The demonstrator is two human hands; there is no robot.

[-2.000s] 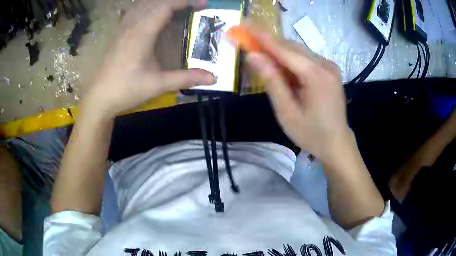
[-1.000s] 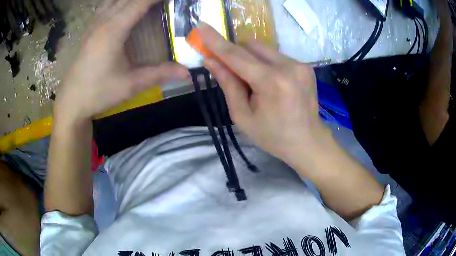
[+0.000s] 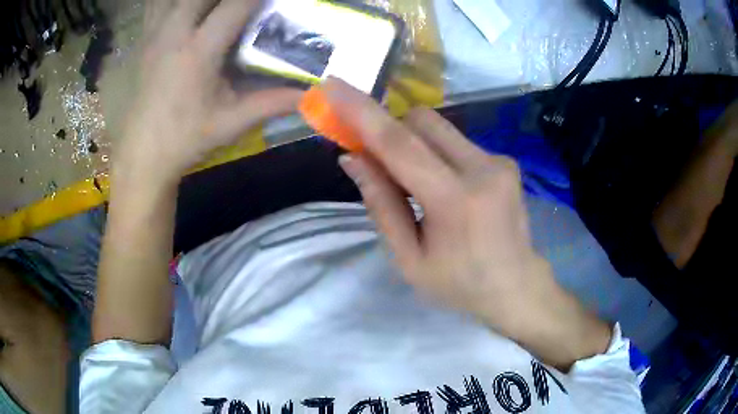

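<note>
A power bank unit (image 3: 356, 40) lies tilted at the top centre, its silver-white face up with a dark patch, a yellow edge and a dark rim. My left hand (image 3: 190, 89) is at its left side, with the thumb along the near edge and the fingers cut off by the top edge of the picture. My right hand (image 3: 453, 194) holds a short orange hand tool (image 3: 328, 117) between thumb and fingers, at the near edge of the unit. The unit's cables do not show. Both hands are slightly blurred.
Brown board with yellow tape (image 3: 57, 200) along its front edge is at left, with black scraps (image 3: 31, 97) on it. On the white surface at right are a white paper slip (image 3: 482, 18) and black cables (image 3: 595, 52). Other people's arms (image 3: 697, 194) show at both sides.
The unit has turned from upright to slanted sideways, and its hanging cables have gone from view. My right hand and the orange tool have moved down and left from over the unit's face to its near edge.
</note>
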